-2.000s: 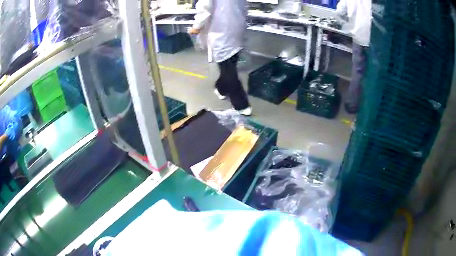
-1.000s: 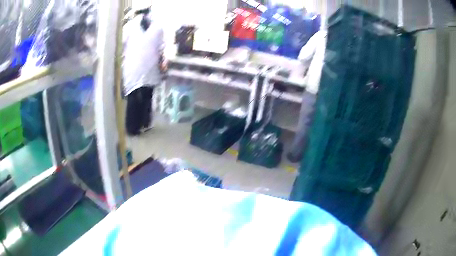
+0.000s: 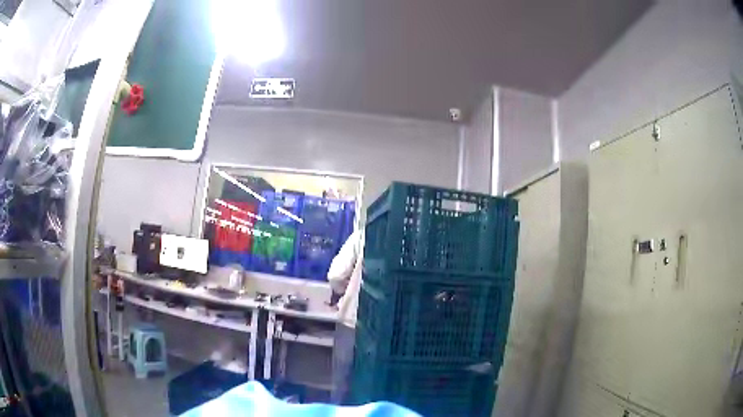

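Observation:
Neither of my hands is in the picture. A light-blue cloth surface (image 3: 285, 406), which looks like a sleeve or smock, shows at the bottom edge, cut off by it. Nearest in front stands a stack of dark green slatted crates (image 3: 440, 318), right of centre, with a little clear plastic showing at a lower crate's rim. What the crates hold cannot be seen.
A white post (image 3: 84, 244) and bagged dark items (image 3: 37, 179) stand at left. A far bench (image 3: 195, 295) holds a monitor (image 3: 184, 253); a stool (image 3: 147, 350) stands by it. A person's sleeve (image 3: 345, 265) shows behind the crates. A beige cabinet (image 3: 660, 261) stands right.
The view has swung up and to the right. The green bench, cardboard and bagged crate have left the picture, and so has the walking person. The ceiling light, window and cabinets now show.

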